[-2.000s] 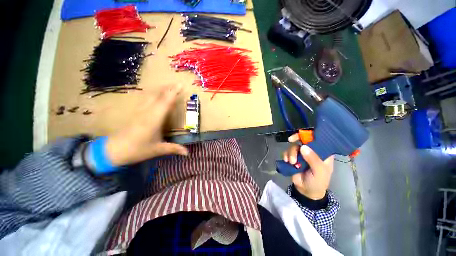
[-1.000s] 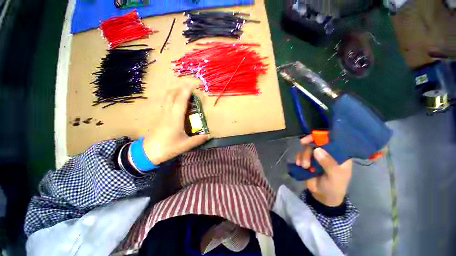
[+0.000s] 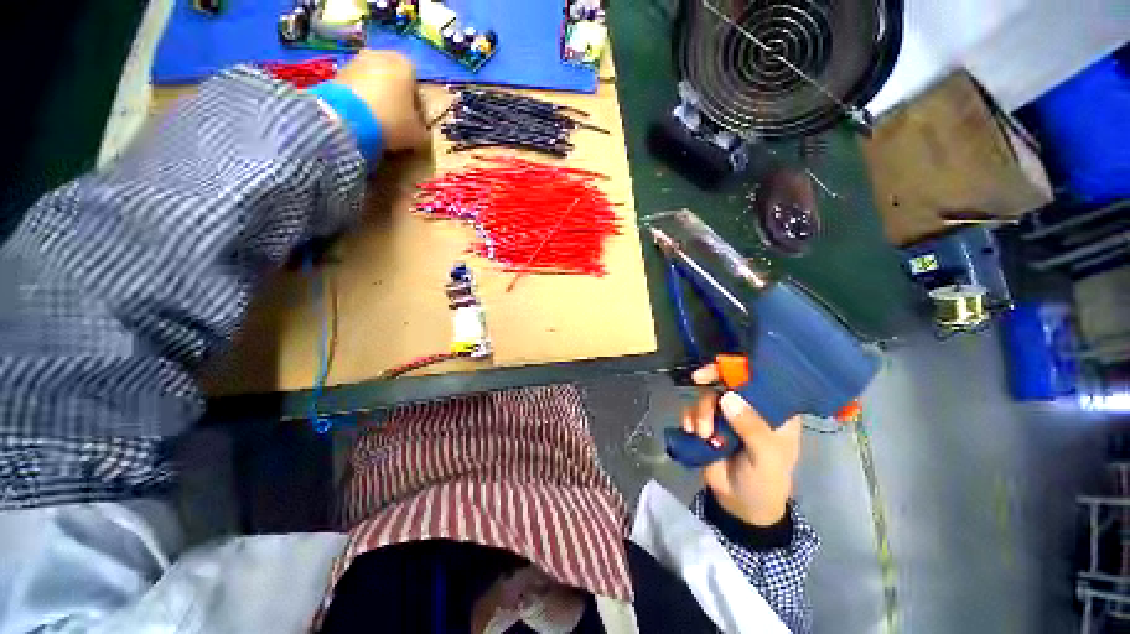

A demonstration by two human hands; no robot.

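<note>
My right hand (image 3: 746, 456) holds the dark blue soldering gun (image 3: 799, 359) with orange parts at the bench's front edge, its metal barrel pointing up and left. My left hand (image 3: 388, 99), with a blue wrist strap, is at the top of the cardboard sheet (image 3: 582, 325), between the small red wires (image 3: 301, 72) and the upper black wires (image 3: 508, 120). Its fingers are mostly hidden. A small circuit board (image 3: 467, 325) lies near the front edge, with red and dark wires running left from it. A large pile of red lead wires (image 3: 533, 217) lies above the board.
Several circuit boards (image 3: 449, 34) lie on the blue sheet (image 3: 521, 68) at the back. Blue-handled pliers (image 3: 700, 303) lie beside the gun. A round fan (image 3: 775, 52), a small round metallic dish (image 3: 788, 208), a cardboard box (image 3: 948, 161) and a solder spool (image 3: 958, 307) are at the right.
My left hand has left the circuit board and reached up across the sheet, its sleeve now covering the left black wires. Wires now show at the board's lower end. My right hand still holds the gun.
</note>
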